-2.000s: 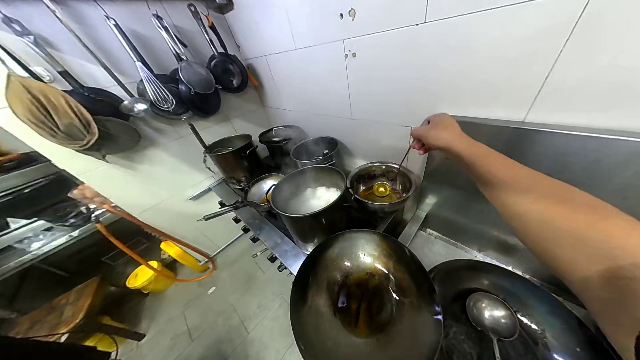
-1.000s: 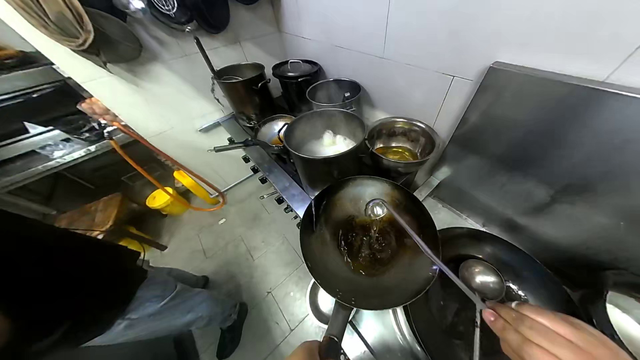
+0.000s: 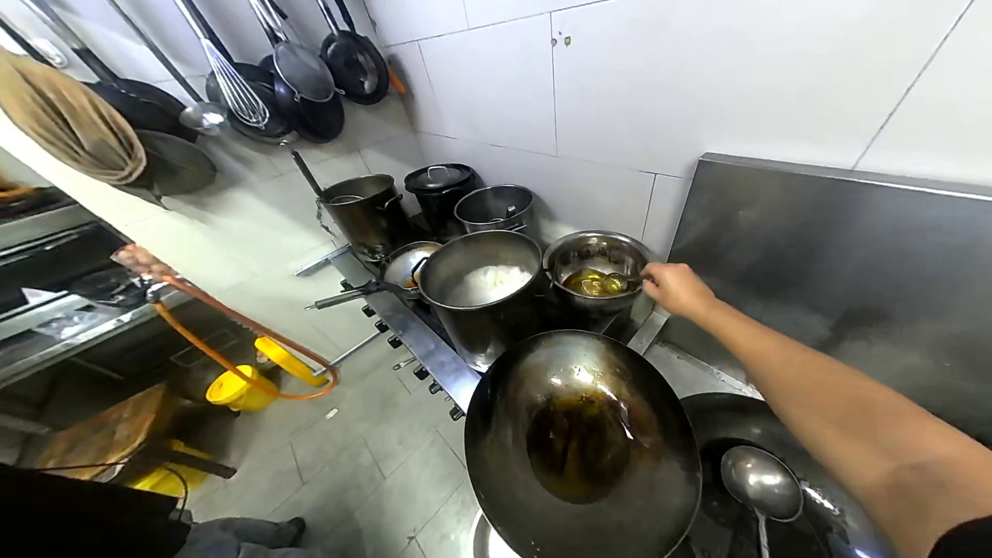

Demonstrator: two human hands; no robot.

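My right hand [image 3: 676,288] is closed at the right rim of a metal bowl [image 3: 577,246] of yellow oil, gripping the handle of a small ladle [image 3: 616,284] whose head lies in the oil. In front of the bowl is a dark wok [image 3: 496,473], tilted, with some dark oil pooled in its bottom. My left hand is out of view, as is the wok's handle. At the lower right, a large ladle [image 3: 762,482] rests in a bigger black wok [image 3: 725,415].
A stockpot [image 3: 480,314] with white steaming contents stands left of the bowl, more pots [image 3: 364,221] behind. A skillet handle [image 3: 341,298] juts over the stove's knobbed front edge. Pans and a whisk [image 3: 236,85] hang on the wall. Part of a person [image 3: 256,535] shows at lower left.
One second ago my right hand held the small ladle over the wok; now it is back at the oil bowl, with the ladle in the oil. My left hand has left the view, which has shifted.
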